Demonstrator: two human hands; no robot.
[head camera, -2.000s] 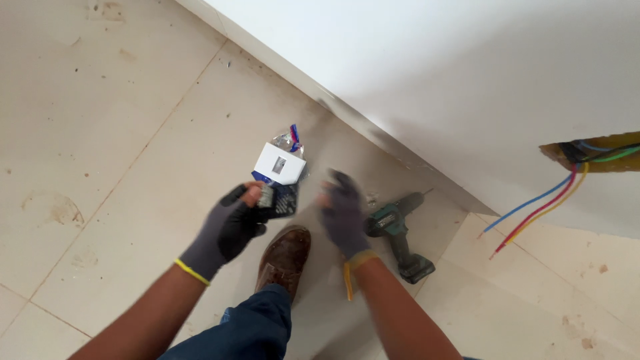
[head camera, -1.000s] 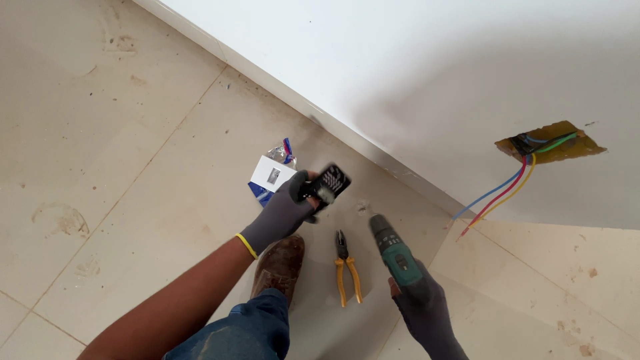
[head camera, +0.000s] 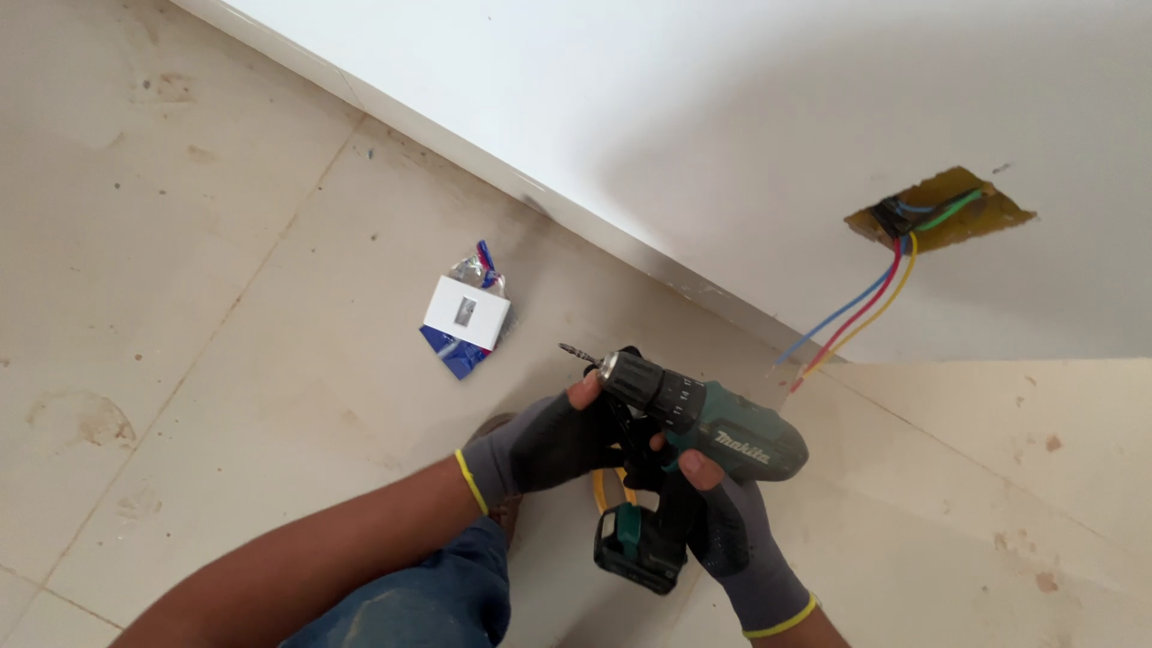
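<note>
A green and black Makita cordless drill (head camera: 742, 432) lies across the middle of the view, its bit pointing to the upper left. My right hand (head camera: 733, 531), in a grey and black glove, is closed around its handle, above the battery. My left hand (head camera: 567, 441), gloved alike, is at the chuck with its thumb beside the metal collar. A black object, partly hidden between the hand and the drill, is with the left hand. Beneath the hands show the yellow handles of pliers (head camera: 614, 488), the rest hidden. A white faceplate (head camera: 466, 312) lies on blue plastic packaging (head camera: 459, 353).
A white wall with a baseboard (head camera: 576, 216) runs diagonally past the tiled floor (head camera: 225, 378). From a ragged wall opening (head camera: 976, 211) at the right hang blue, red and yellow wires (head camera: 864, 310). A brown boot and a jeans leg (head camera: 432, 589) are below my left hand.
The drill, on the floor at first and then in my right hand, has come up to my left hand. The pliers, seen whole one second ago, are now mostly covered.
</note>
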